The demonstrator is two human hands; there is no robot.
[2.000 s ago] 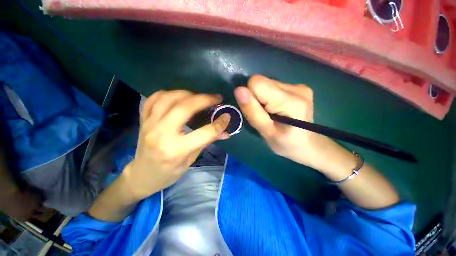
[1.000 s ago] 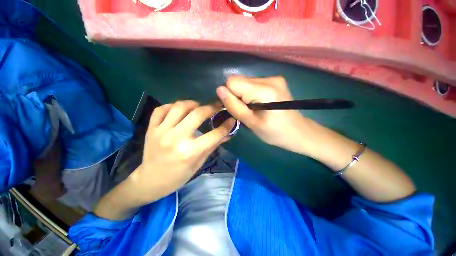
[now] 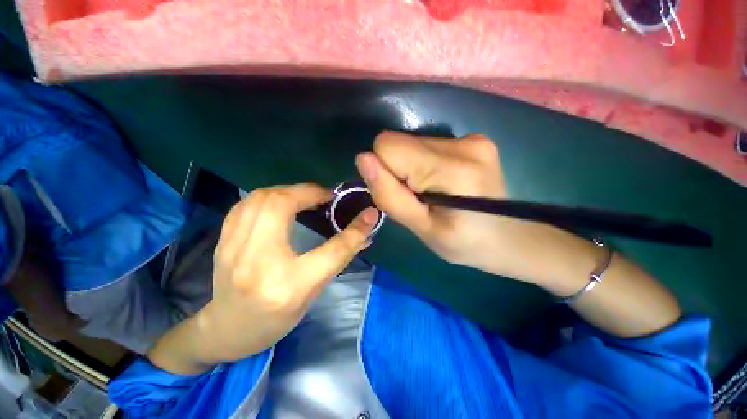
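Observation:
My left hand (image 3: 266, 258) holds a smartwatch (image 3: 350, 206) at its rim, the thumb over the lower right of the dark face. The watch is round with a silver-white rim, small lugs and no strap. My right hand (image 3: 434, 192) holds a slim black pen-like tool (image 3: 565, 218) like a pen, its rear end pointing right over my forearm. The tool's tip is hidden by my fingers, which are at the watch's right edge. I cannot tell whether the tip touches it.
A pink-red foam tray (image 3: 246, 49) spans the top, with another foam edge under it at right. A watch (image 3: 647, 10) with a white looped scrap sits in a pocket. The bench (image 3: 270, 123) is dark green. A person in a blue smock (image 3: 74, 180) sits at left.
Since one second ago, the watch has shifted slightly left and down in view. The tool's rear end has swung lower and farther right. The foam tray fills more of the upper left.

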